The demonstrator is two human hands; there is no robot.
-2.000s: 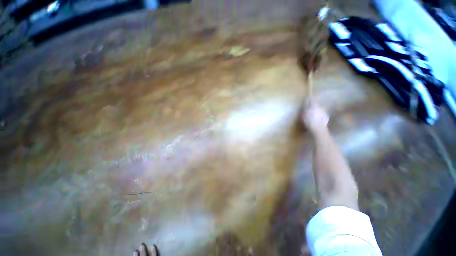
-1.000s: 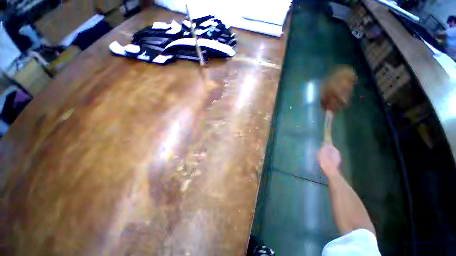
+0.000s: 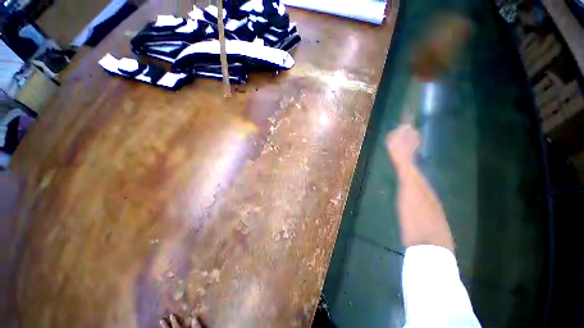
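Observation:
My right hand (image 3: 403, 142) is closed on the pale handle of a brown bench brush (image 3: 442, 48), stretched out over the green floor just right of the table's edge. The brush is blurred. My left hand (image 3: 181, 321) is cut off by the bottom edge; only its fingertips show, on or just above the table. The brown cutting table (image 3: 186, 173) is glossy and scuffed, with tiny pale scraps scattered towards its right edge.
A black and white cut fabric stack (image 3: 218, 48) lies at the table's far end, with a thin pale strip (image 3: 223, 57) in front of it. A white sheet (image 3: 352, 9) lies behind. Boxes stand left; shelving (image 3: 544, 70) stands right of the green floor (image 3: 410, 205).
The view has swung from the tabletop to the table's right edge. My right hand and the brush moved off the table and over the floor. My left fingertips are back in view.

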